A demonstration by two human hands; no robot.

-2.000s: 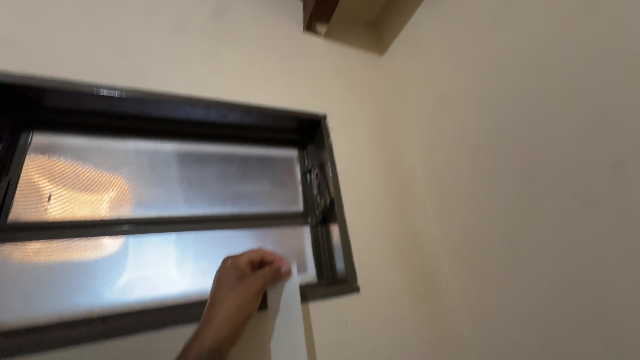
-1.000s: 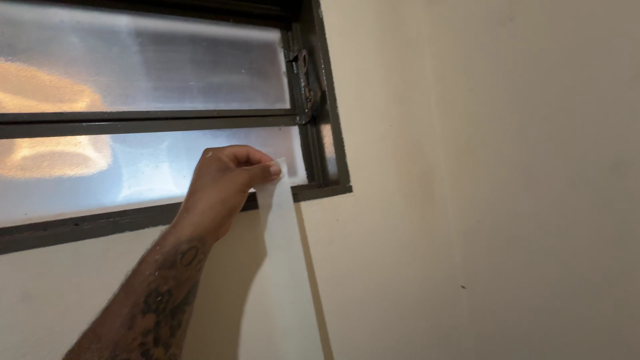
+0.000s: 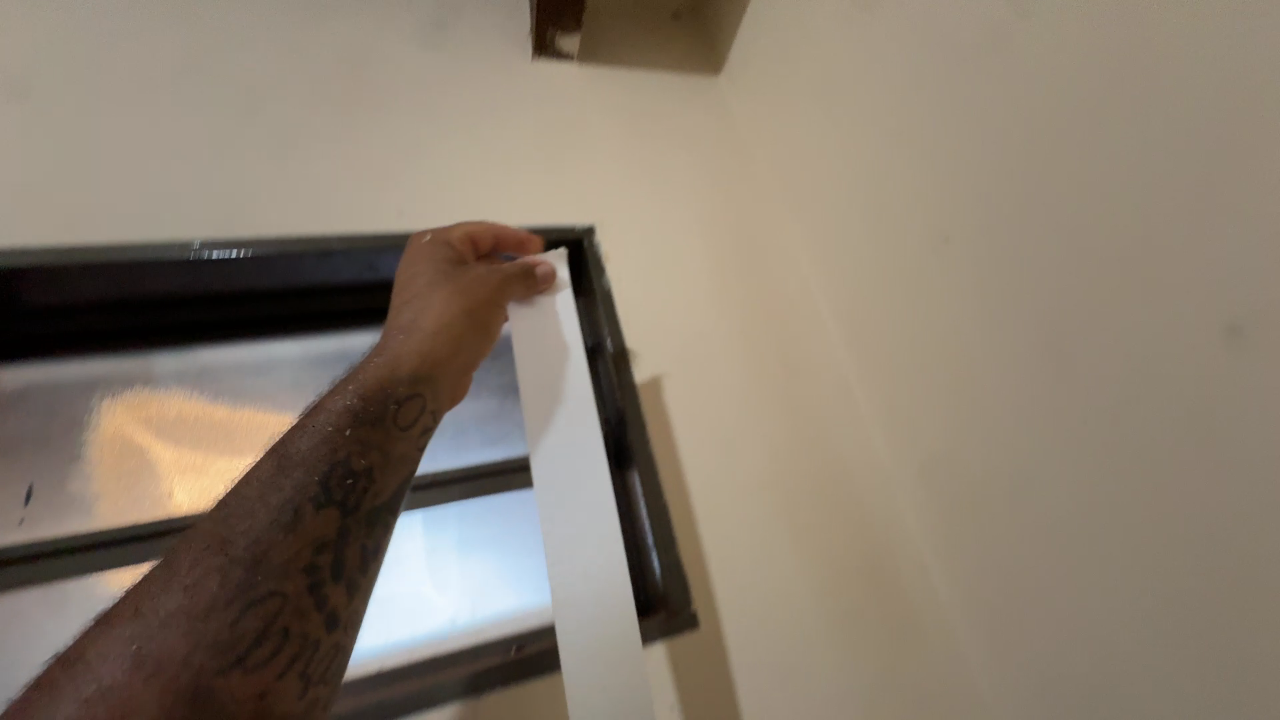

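Note:
My left hand (image 3: 455, 300) reaches up from the lower left and pinches the top end of a long white strip (image 3: 585, 500), perhaps tape or paper, between thumb and fingers. From there the strip hangs down past the bottom edge of the view, so its lower end is hidden. Its top is close to the upper right corner of a dark window frame (image 3: 610, 370); whether it touches the frame I cannot tell. Behind my forearm are frosted glass panes (image 3: 460, 570). My right hand is out of view.
A cream wall (image 3: 1000, 300) surrounds the window and meets another wall surface at the right. At the top, a brown and beige box-like piece (image 3: 650, 35) juts from the wall. A dark crossbar (image 3: 470, 480) divides the panes.
My left hand has gone up along the window's right side, from the lower right corner to the upper right one, with the strip still pinched. The view has tilted up.

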